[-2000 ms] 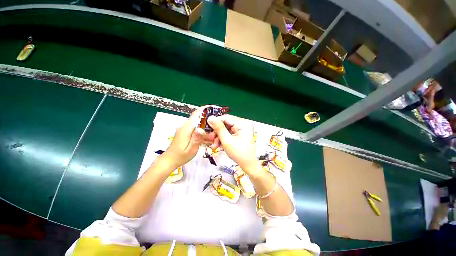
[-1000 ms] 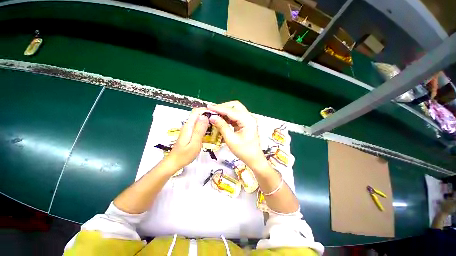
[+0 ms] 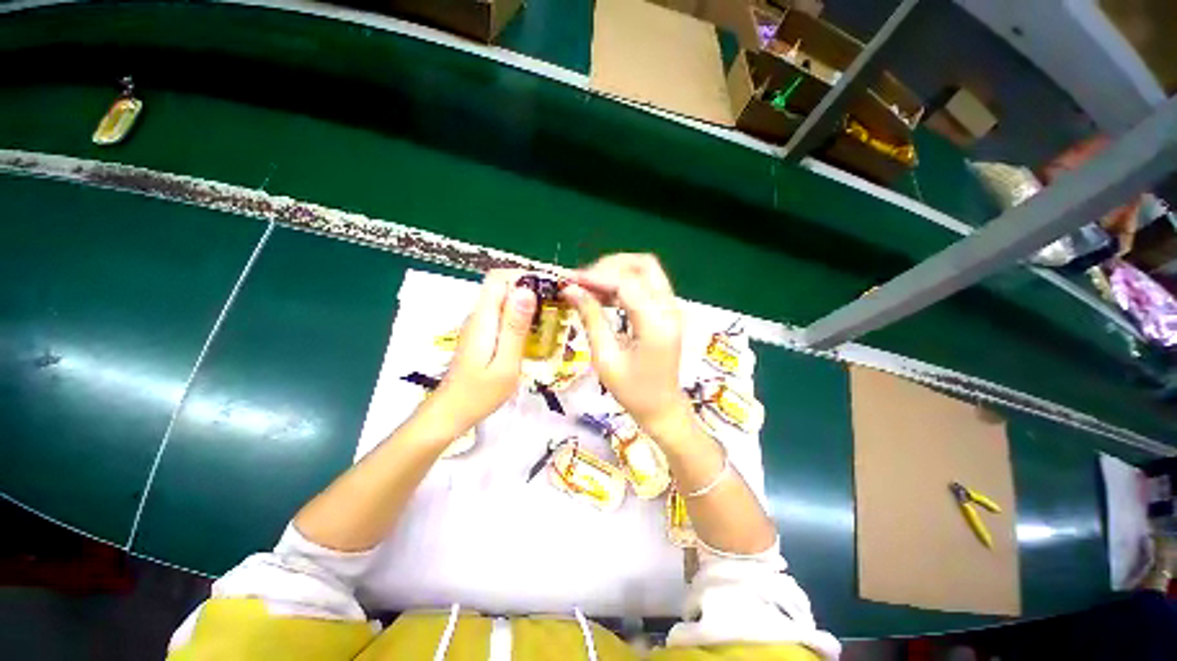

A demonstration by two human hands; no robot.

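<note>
A dark wired assembly [image 3: 540, 289] is held between the fingertips of both hands, above the far edge of the white work sheet [image 3: 516, 555]. My left hand [image 3: 488, 338] grips it from the left side. My right hand [image 3: 635, 338] has thumb and bent fingers at its right side; the fingertips are slightly blurred. A yellow piece [image 3: 545, 338] shows just below the dark part, between the hands. Several yellow-and-white units with thin red and black wires lie on the sheet, one of them [image 3: 589, 478] in front of my right wrist. Fingers hide much of the held assembly.
Yellow-handled cutting pliers [image 3: 973, 514] lie open on a cardboard sheet [image 3: 923, 568] at the right. A unit [image 3: 118, 119] sits on the green conveyor belt [image 3: 387, 168] beyond the worn rail. A grey metal post [image 3: 994, 245] slants across the right. Open boxes stand at the far side. Another person's arm shows far right.
Both hands stay together; the held assembly turned, and a yellow piece came into view below the dark part. My right fingers lifted and spread somewhat. The belt unit at left moved right.
</note>
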